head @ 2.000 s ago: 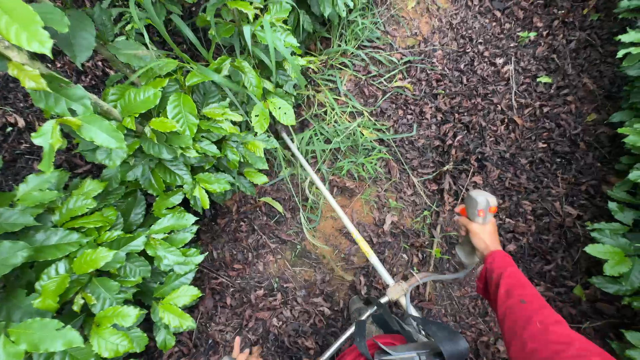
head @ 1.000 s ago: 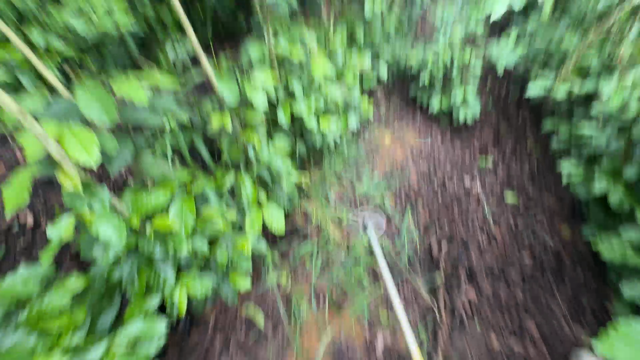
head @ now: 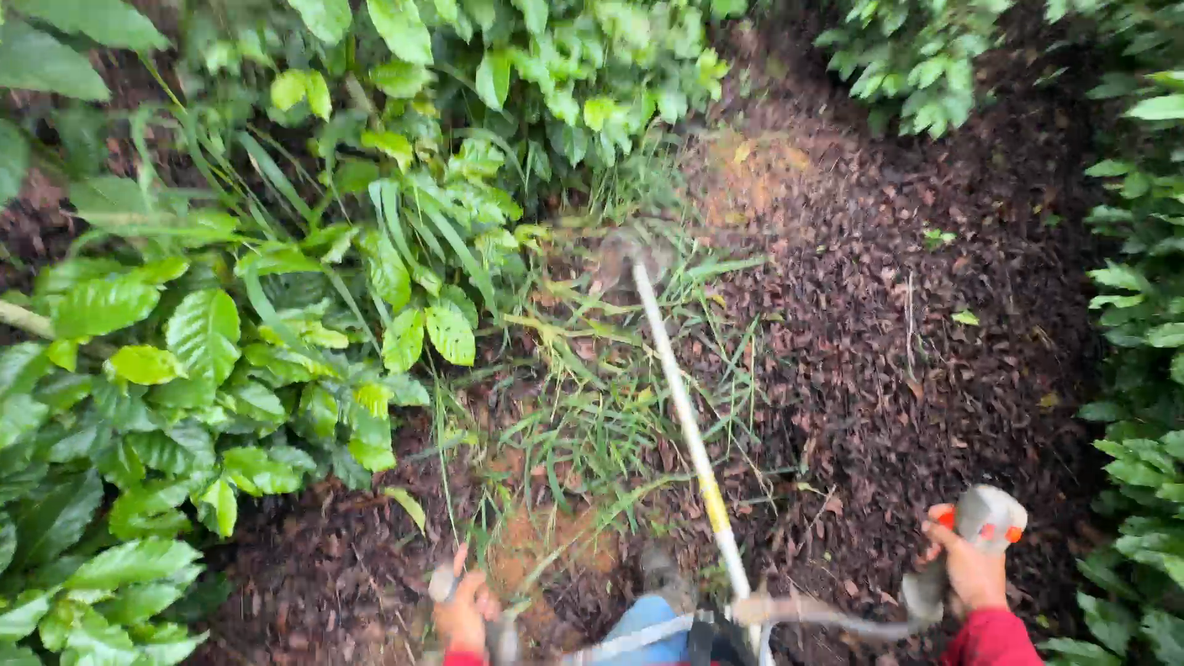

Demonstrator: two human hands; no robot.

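A brush cutter's pale shaft (head: 680, 398) with a yellow band runs up from the bottom centre to a blurred cutting head (head: 636, 261) low over cut grass (head: 601, 435). At the lower right my right hand (head: 971, 564) is closed around the grey control grip (head: 988, 518) with orange controls; a red sleeve covers the wrist. At the lower left my left hand (head: 465, 601) is wrapped around the other handle (head: 444, 585), one finger pointing up along it. The handlebar (head: 832, 618) joins the shaft near my blue-trousered leg (head: 652, 629).
Leafy green bushes (head: 203, 342) crowd the left side and reach over the top. More bushes (head: 1147, 277) line the right edge. Between them lies ground covered in brown dead leaves (head: 925, 370), with patches of orange soil (head: 754, 176).
The cutting head was hidden under the left bushes two seconds ago; now it shows over grass beside them. My left hand, barely in view then, is now seen on its handle. The view has shifted.
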